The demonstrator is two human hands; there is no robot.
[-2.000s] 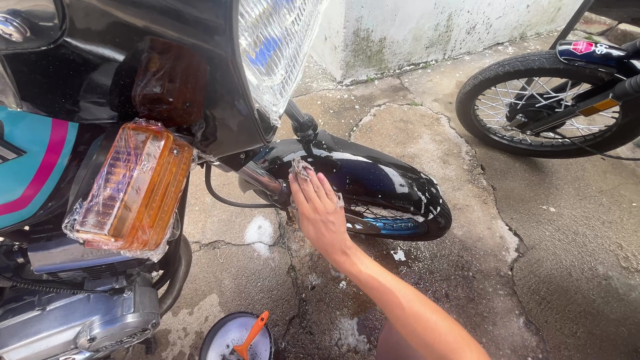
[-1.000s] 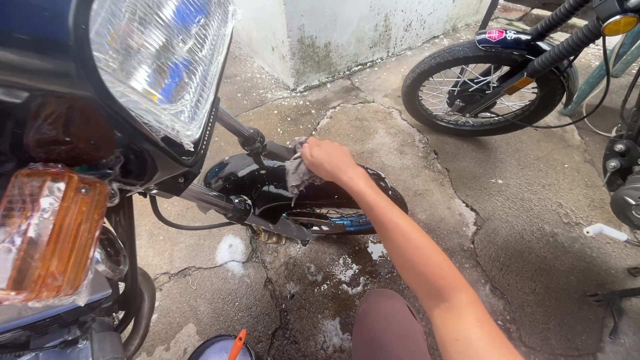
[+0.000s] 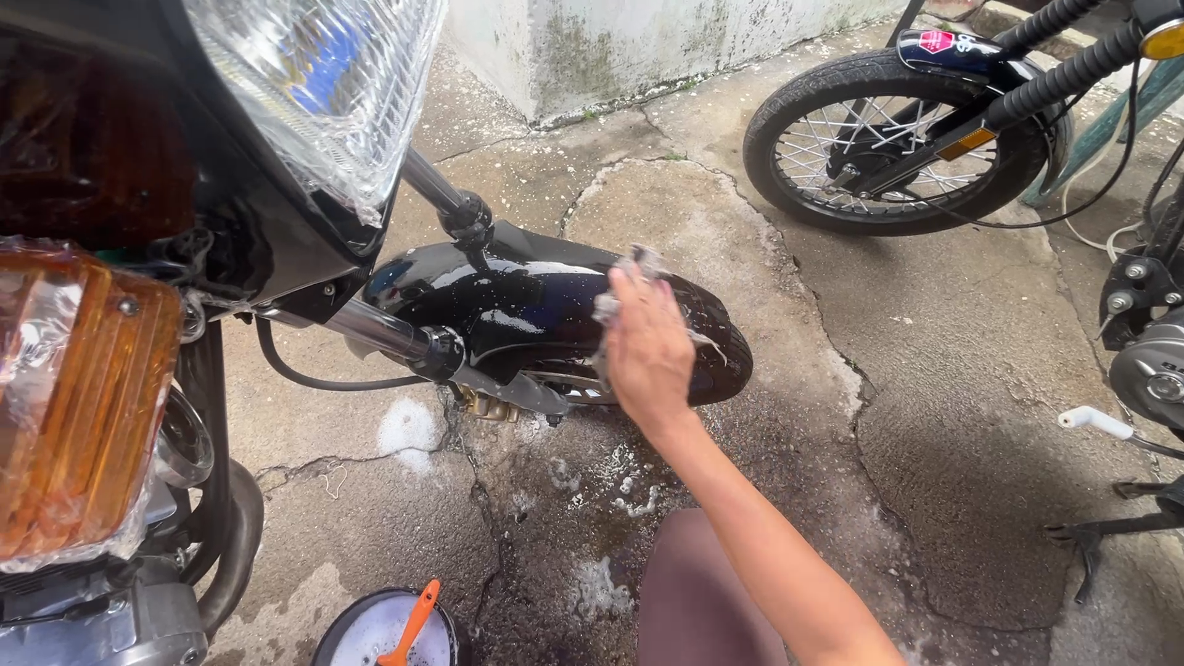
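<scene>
My right hand (image 3: 650,356) presses a wet grey cloth (image 3: 638,262) onto the front part of a motorcycle's glossy black front fender (image 3: 546,301), its fingers over the cloth. White suds and drops dot the fender. Beneath it show the front tyre (image 3: 726,356) and part of the rim. The fork tubes (image 3: 379,330) run down to the wheel from the left. Above them is the headlight (image 3: 342,92), wrapped in clear plastic film, and an orange turn signal (image 3: 79,398), also wrapped, fills the left edge. My left hand is out of the frame.
A bucket of sudsy water (image 3: 370,629) with an orange-handled brush (image 3: 413,624) stands at the bottom. Another motorcycle's spoked front wheel (image 3: 897,148) is at the upper right. A stained white wall (image 3: 629,46) rises behind. Foam (image 3: 407,425) lies on the cracked concrete.
My right hand and the cloth have moved along the fender toward its front end. Two seconds ago they were near the fork. The view has shifted.
</scene>
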